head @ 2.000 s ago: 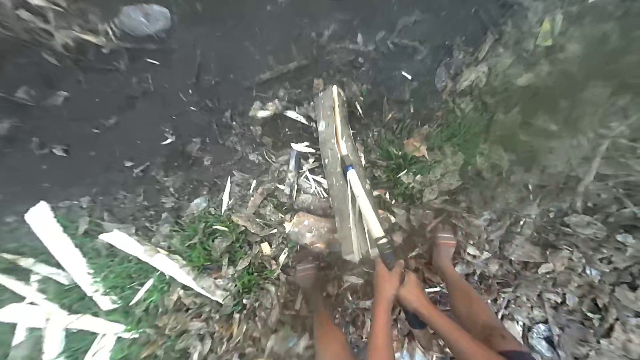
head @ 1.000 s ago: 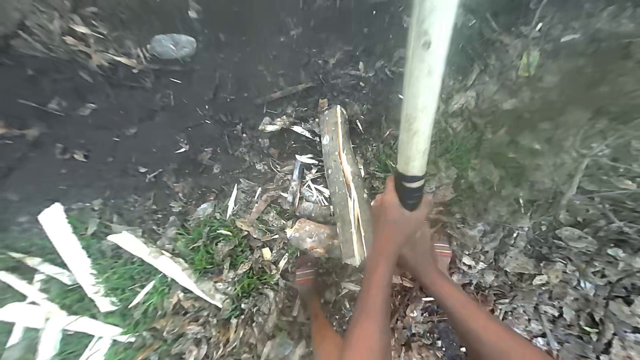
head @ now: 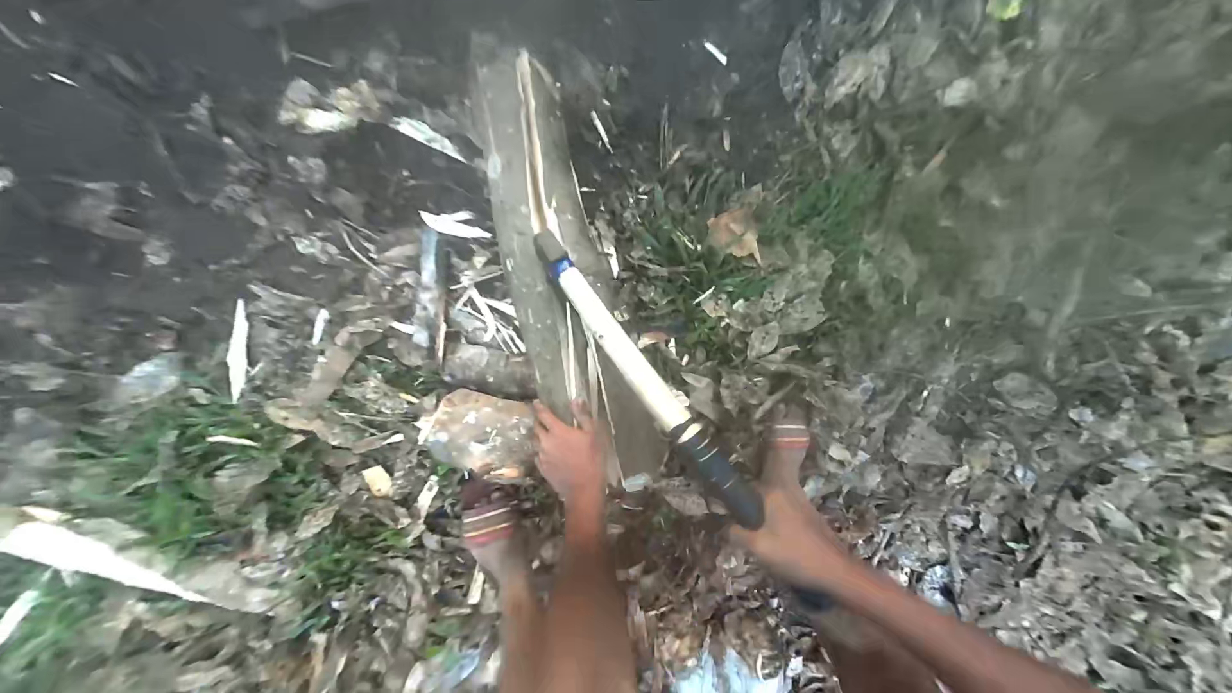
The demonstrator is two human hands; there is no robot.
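Observation:
A split log (head: 525, 279) lies lengthwise in front of me, with a long crack along its upper face. My left hand (head: 573, 452) rests on its near end, fingers spread over the bark beside the crack. My right hand (head: 789, 539) grips the black-wrapped end of an axe or similar long-handled tool (head: 626, 356) with a pale handle. The tool's dark head, next to a blue band, sits at the crack; how deep its edge reaches is hidden. Under the log's left side lies a short round piece of wood (head: 486, 369).
A stone or wood chunk (head: 481, 430) lies left of my left hand. My feet stand on both sides of the log's near end. Pale split strips (head: 91, 558) lie on grass at lower left. Dry leaves and splinters cover the ground.
The tool, raised one second ago, is down at the log's crack. My left hand has left the handle and moved onto the log. The view is closer to the log.

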